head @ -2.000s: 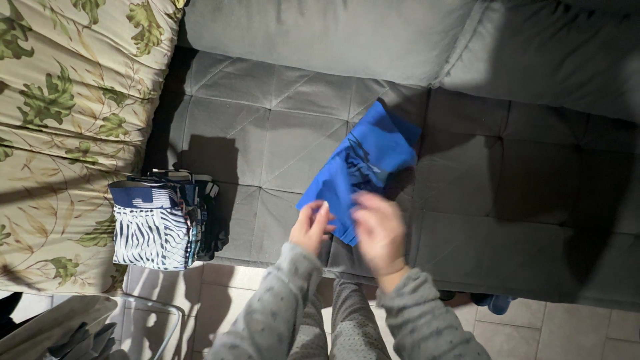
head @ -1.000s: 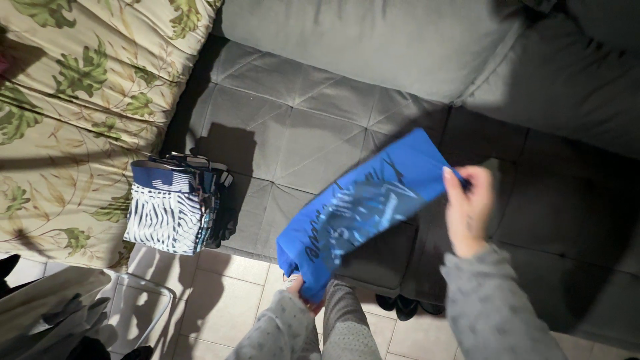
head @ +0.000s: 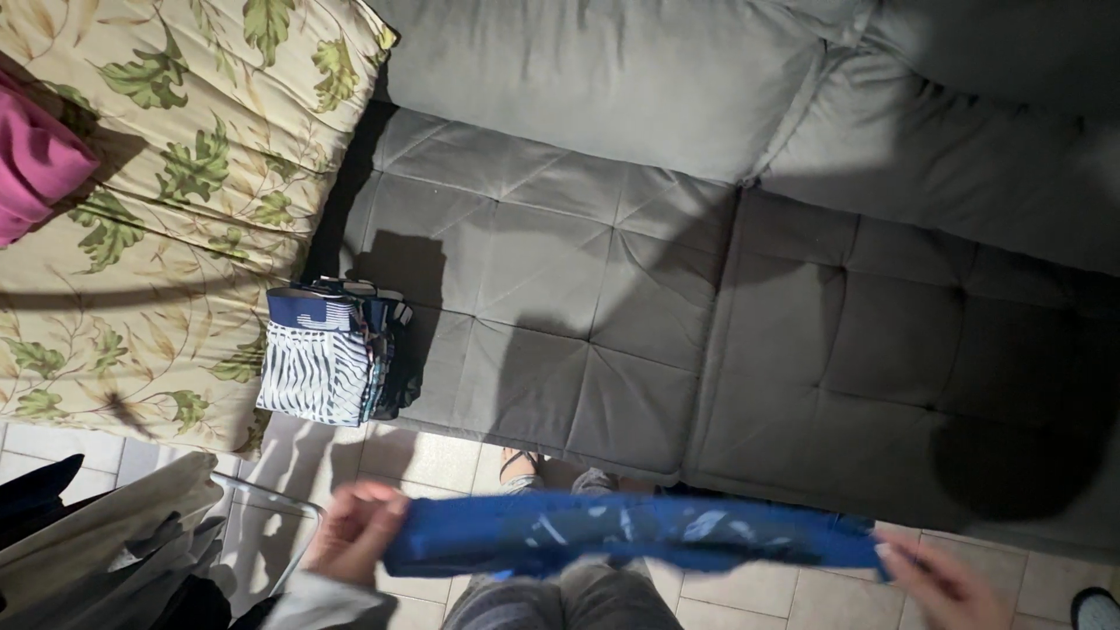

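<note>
A blue cloth garment (head: 639, 532) with dark and pale printed marks is stretched sideways in a long band above my legs, in front of the sofa. My left hand (head: 354, 529) grips its left end, fingers and thumb closed on the fabric. At its right end, my right hand (head: 941, 577) pinches the corner; this hand is blurred. A stack of folded clothes (head: 319, 372), topped by a white piece with dark wavy stripes and a navy band, lies on the seat's left front corner.
The grey tufted sofa (head: 542, 262) spans the view. Left of it is a leaf-patterned cover (head: 175, 219) with a pink cloth (head: 35, 162) on it. Clothes hang at a metal rack (head: 271, 494) at lower left. Part of a shoe (head: 1095, 608) shows at lower right.
The blue garment has moved off the sofa seat, toward my body. One second ago it was held slanted; now my hands are farther apart and it is nearly level. The view has shifted.
</note>
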